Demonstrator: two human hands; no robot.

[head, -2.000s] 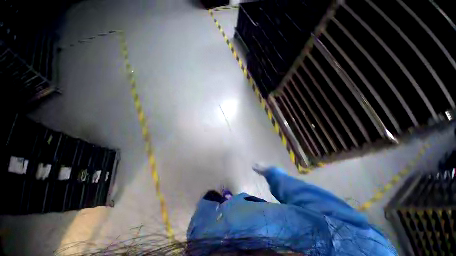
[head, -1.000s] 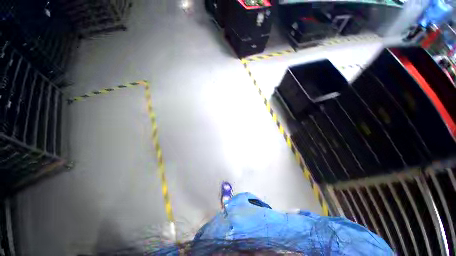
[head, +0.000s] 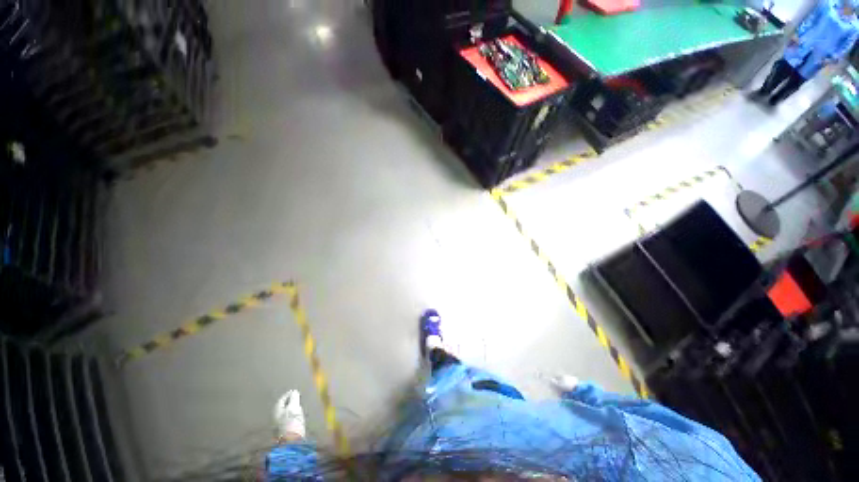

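Note:
My left hand (head: 290, 412), in a white glove, hangs at the lower left above the floor. Its fingers look loosely bent and nothing shows in it. My right hand (head: 563, 381), small, pale and blurred, is at the end of the blue sleeve at lower right; its fingers cannot be made out. Both hands are apart from all objects. Ahead, a stack of black crates (head: 494, 136) bears a red-orange foam sheet (head: 558, 87) with green circuit boards (head: 515, 64) on it.
Yellow-black tape (head: 565, 287) edges the grey floor (head: 367, 216). Dark racks (head: 56, 405) stand at left. Black crates (head: 702, 264) are at right, near a round-based post (head: 757, 214). A green-topped bench (head: 631, 42) is behind. A person in blue (head: 819, 42) stands at upper right.
The view has moved forward along the floor; the board stack and green bench show more fully. My left hand has come into view. The right-hand crates have shifted down and right.

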